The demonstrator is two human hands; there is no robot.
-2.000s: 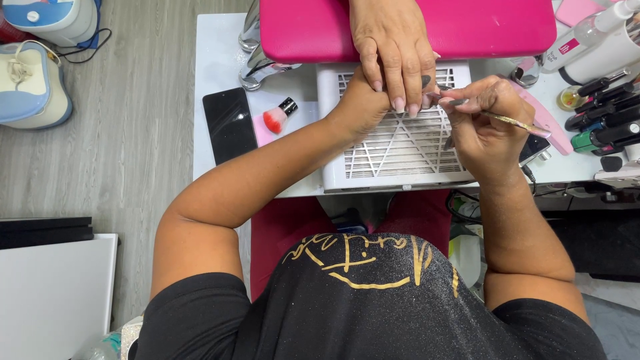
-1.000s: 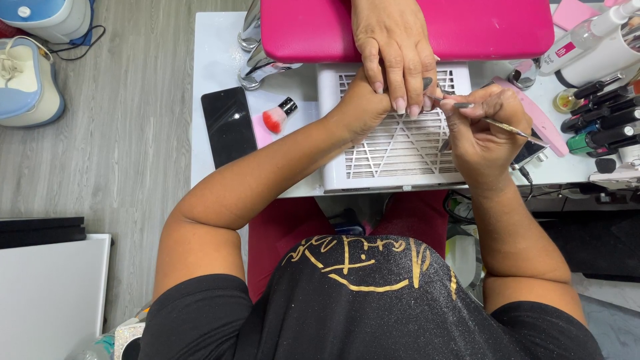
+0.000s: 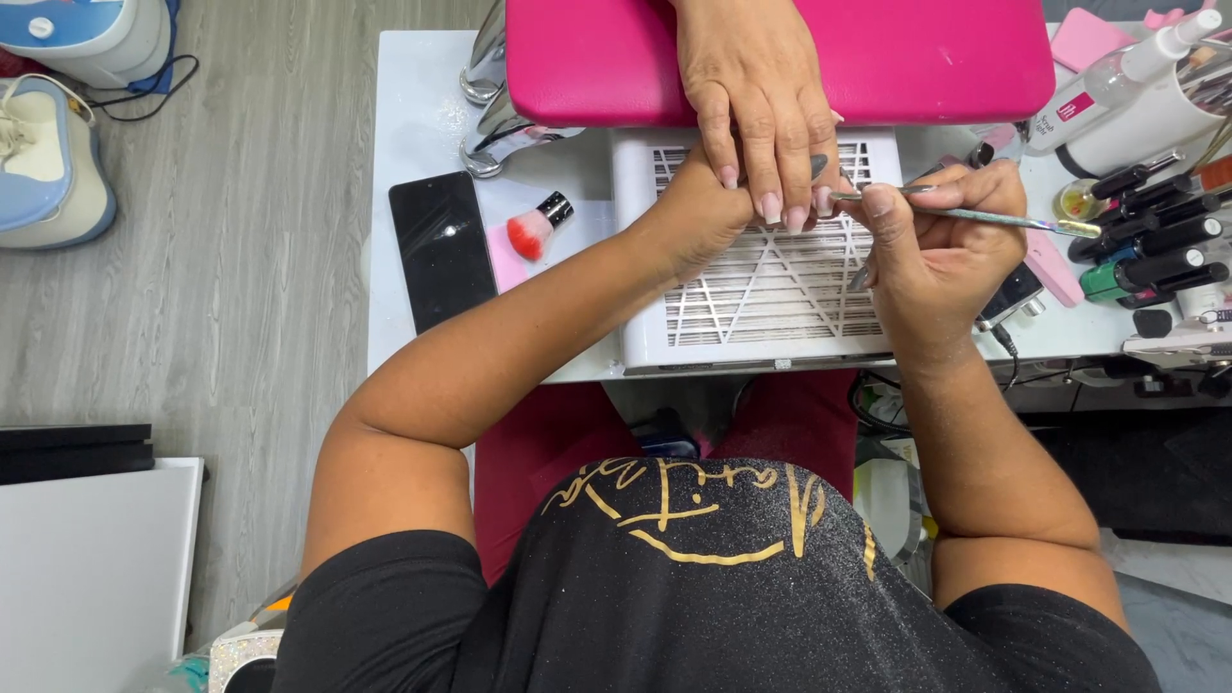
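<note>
Another person's hand point(image 3: 760, 106) lies palm down over the front edge of a pink padded armrest point(image 3: 597, 67), its fingers hanging above a white nail dust collector point(image 3: 760, 337) with a slatted grille. My left hand point(image 3: 707, 207) is under those fingers and holds them, partly hidden by them; one grey-nailed fingertip shows beside the other hand. In my right hand point(image 3: 948, 241) is a slim metal cuticle pusher point(image 3: 1001, 218), pinched between thumb and fingers, its working end at a nail of the other person's hand.
Left on the white table point(image 3: 409, 87) lie a black smartphone point(image 3: 443, 250) and a red-and-white bristle brush point(image 3: 531, 231). Nail polish bottles point(image 3: 1145, 274), a spray bottle point(image 3: 1116, 82), a pink nail file point(image 3: 1051, 265) and a white tool holder point(image 3: 1145, 125) stand or lie at the right.
My right hand has shifted slightly, and the tool in it lies at a flatter angle than before. My left hand still holds the other person's fingers.
</note>
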